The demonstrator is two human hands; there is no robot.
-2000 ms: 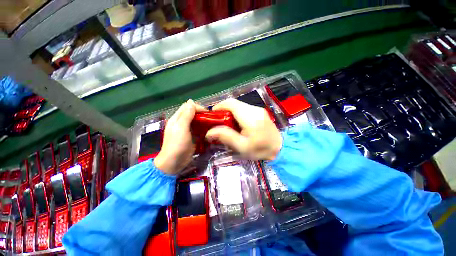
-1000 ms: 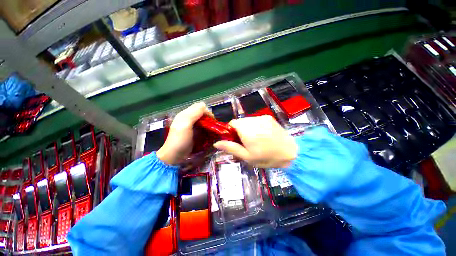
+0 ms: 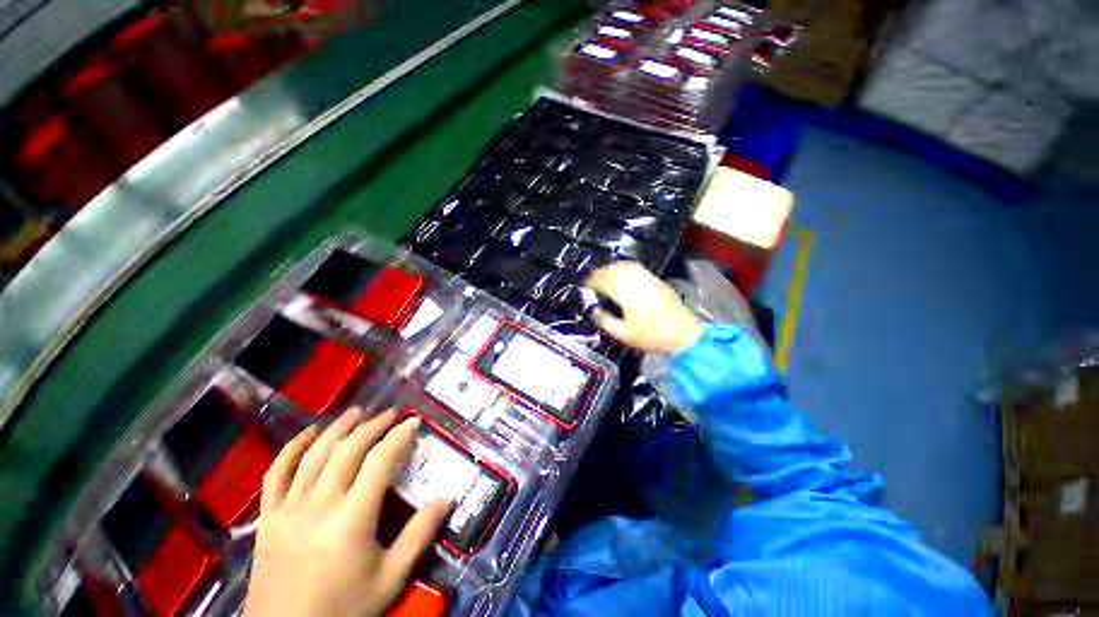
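The clear handset tray (image 3: pixel 548 482) lies in front of me. Several covered phone backs (image 3: pixel 325 376), black above and red below, fill its far row. Two uncovered phone backs with white labels, one at the near right (image 3: pixel 542 371) and one beside my hand (image 3: pixel 482 512), show in the near row. My left hand (image 3: pixel 331 512) lies over the tray with fingers spread, fingertips at the second uncovered phone. My right hand (image 3: pixel 645 311) is at the near right edge of the glossy black tray (image 3: pixel 566 199), fingers curled; anything between its fingertips is hidden.
Stacked clear trays (image 3: pixel 651 60) stand beyond the black tray. A pale yellow block (image 3: pixel 745 207) sits on something red to its right. The green bench (image 3: pixel 205 259) with a metal edge runs at the left. Blue floor with a yellow line and brown cartons (image 3: pixel 1061 482) are at the right.
The view has turned right. My hands, earlier together around a red handset, are now apart: the left on the clear tray, the right at the black tray. The red handset is no longer held between them.
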